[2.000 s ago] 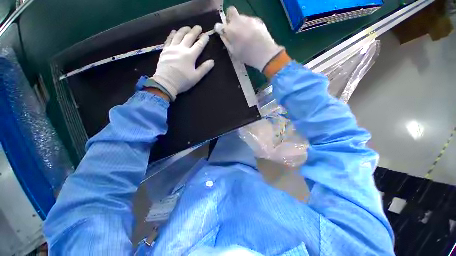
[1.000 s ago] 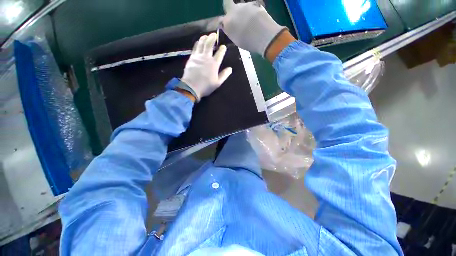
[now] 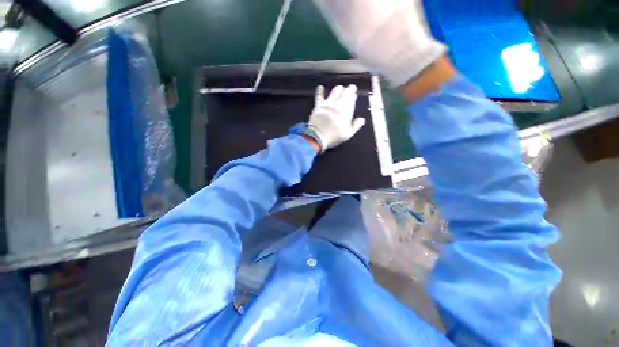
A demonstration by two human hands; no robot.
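Observation:
The black insulating sheet [image 3: 251, 135] lies in the silver metal tray [image 3: 198, 139] on the green surface. My gloved left hand [image 3: 334, 118] rests flat on the sheet, fingers apart and holding nothing. A thin white strip of release liner [image 3: 273, 42] rises from the sheet's back part and leaves the picture at the top. Left of that point, the white band [image 3: 227, 90] still lies on the sheet. My gloved right hand [image 3: 380, 34] is raised at the top; its fingertips are cut off, so its grip is hidden.
A larger silver tray [image 3: 81, 156] with a blue edge [image 3: 125, 129] and bubble wrap [image 3: 157, 135] stands at left. A glossy blue box [image 3: 499, 57] stands at right. A clear plastic waste bag [image 3: 400, 234] hangs from the aluminium bench rail [image 3: 409, 169].
My right hand has moved up and away from the tray's back corner. The white strip now stands lifted off much of the sheet. The view has shifted left; my left hand stays on the sheet.

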